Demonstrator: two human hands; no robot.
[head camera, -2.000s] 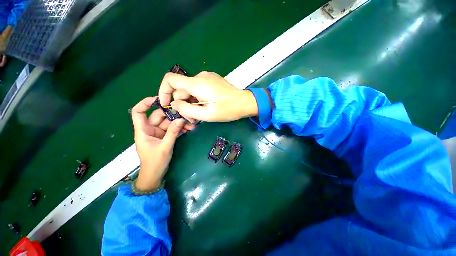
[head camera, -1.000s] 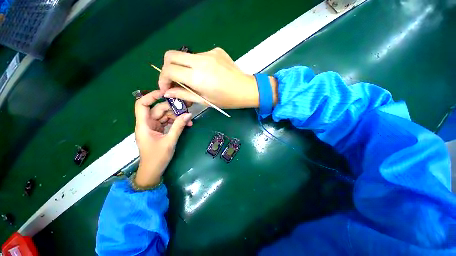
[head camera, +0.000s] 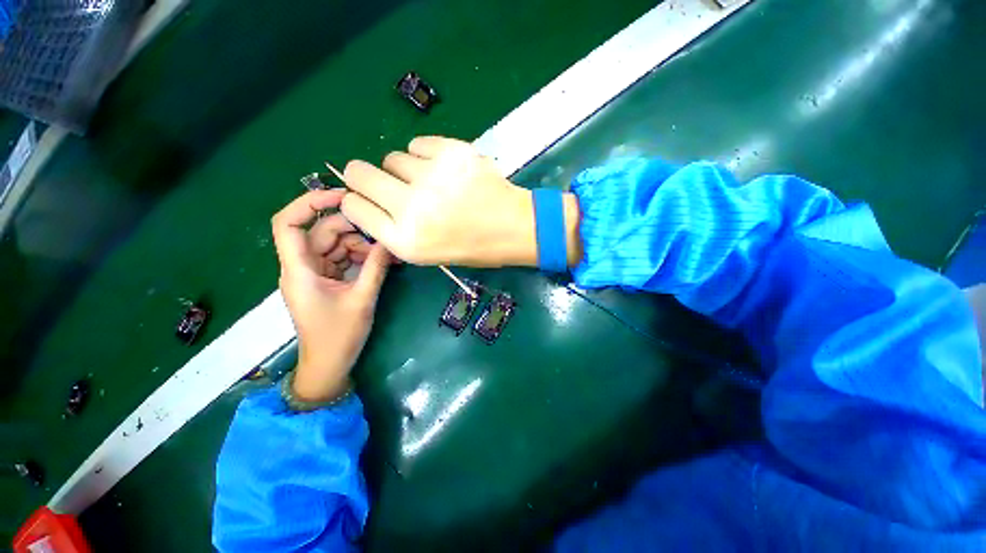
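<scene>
My left hand (head camera: 330, 283) is over the white rail, fingers curled around a small dark module that is almost wholly hidden by my right hand. My right hand (head camera: 438, 205), with a blue wrist band (head camera: 550, 229), lies across the left fingertips. A thin wooden stick (head camera: 457, 281) is held in it. One end sticks out past the knuckles, the other slants out under the palm towards two modules. These two dark modules, one (head camera: 458, 311) and another (head camera: 495, 319), lie side by side on the green mat (head camera: 605, 432).
The white rail (head camera: 222, 346) runs diagonally between mat and dark green belt (head camera: 249, 119). Modules lie on the belt, one (head camera: 416, 92) beyond my right hand and several at left. A red bin (head camera: 52, 534) is bottom left, a pale tray (head camera: 65, 54) top left. A thin cord (head camera: 660, 337) crosses the mat.
My right hand has turned over the left fingertips and now covers the module, whose pale centre showed a second ago. The belt module beyond my right hand is now fully visible.
</scene>
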